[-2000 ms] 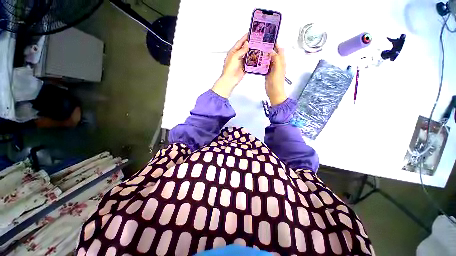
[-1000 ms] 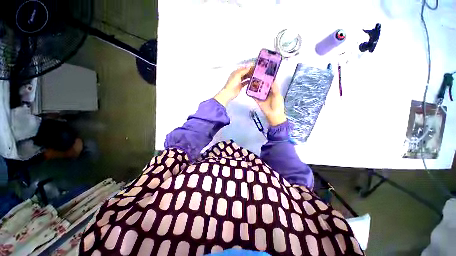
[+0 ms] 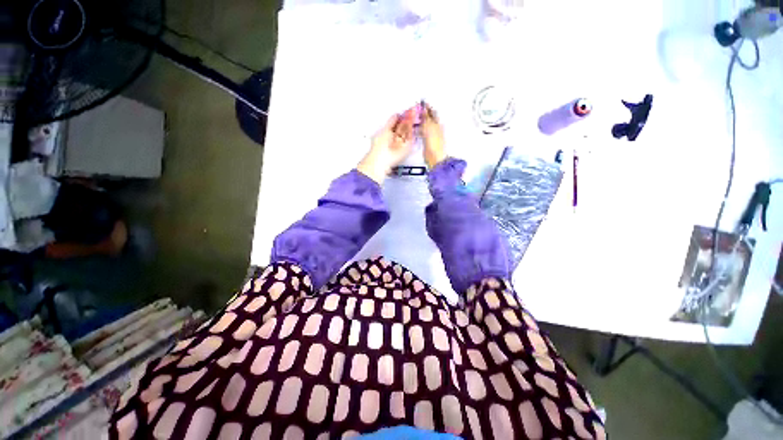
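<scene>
My left hand (image 3: 391, 144) and my right hand (image 3: 434, 141) are close together over the white table (image 3: 343, 69), fingers bent toward each other. A narrow pink and dark sliver (image 3: 419, 114) shows between the fingertips. I cannot tell if it is the smartphone seen edge-on; no full screen shows. A small dark-edged item with a pale middle, perhaps thread snips (image 3: 409, 171), is between my wrists. Its support is unclear.
On the table to the right are a shiny grey packet (image 3: 522, 193), a clear tape roll (image 3: 494, 109), a purple thread cone (image 3: 560, 117), a dark red pen-like stick (image 3: 575, 182) and a black trigger-like tool (image 3: 634, 118). A fan (image 3: 60, 51) stands left.
The lit phone screen no longer shows. My hands have come closer together and shifted left. The small dark-edged item now appears level between my wrists.
</scene>
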